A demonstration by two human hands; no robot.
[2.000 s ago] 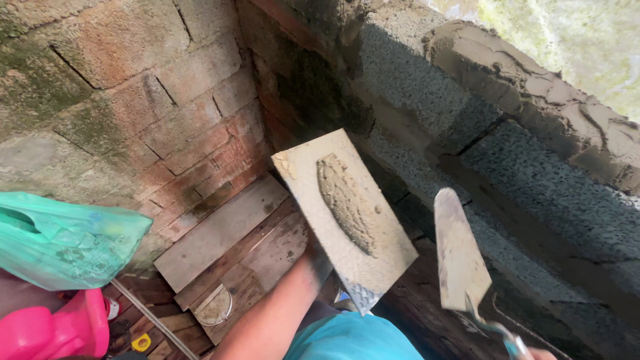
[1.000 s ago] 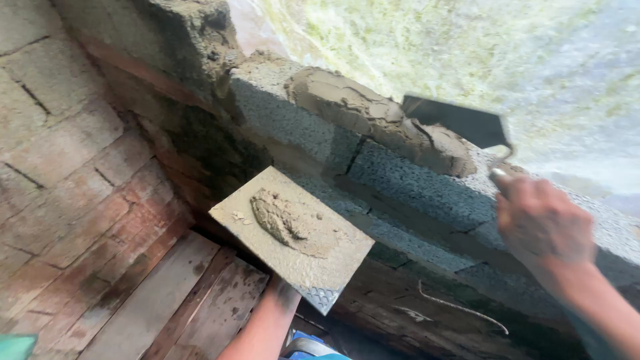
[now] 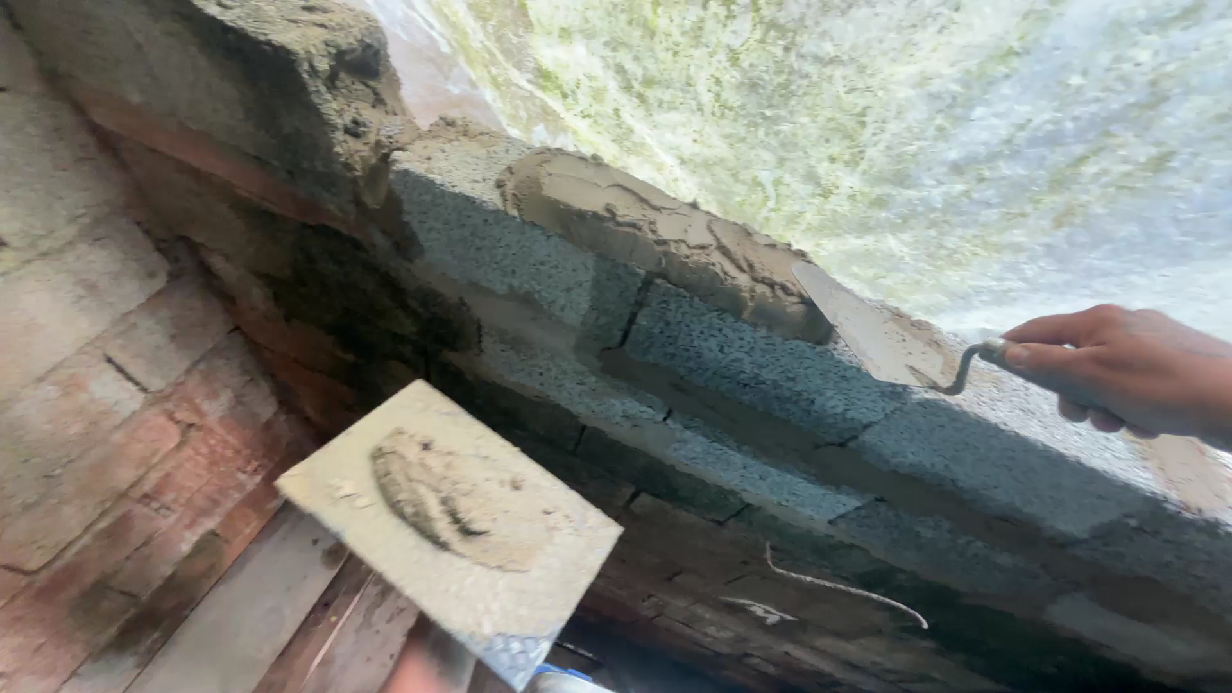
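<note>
My right hand (image 3: 1121, 371) is closed around the handle of a pointed mason's trowel (image 3: 866, 327), at the right. The blade lies at the right end of a thick bed of mortar (image 3: 664, 236) on top of the concrete block wall (image 3: 760, 361). At lower centre, a square mortar board (image 3: 568, 568) is held up with a lump of mortar (image 3: 462, 500) on it. My left hand is hidden beneath the board; only part of the blurred forearm (image 3: 428, 659) shows at the bottom edge.
An old brick wall (image 3: 106, 385) stands on the left and meets the block wall at a corner. Wooden planks (image 3: 241, 597) lie below, left of the board. A thin cord or wire (image 3: 847, 585) hangs by the lower wall. A rough, broken masonry edge (image 3: 337, 77) rises at upper left.
The trowel has turned from the far side of the mortar bed onto its right end. Two seconds ago it was away from the bed, beside the board. The view has swung up toward the wall top.
</note>
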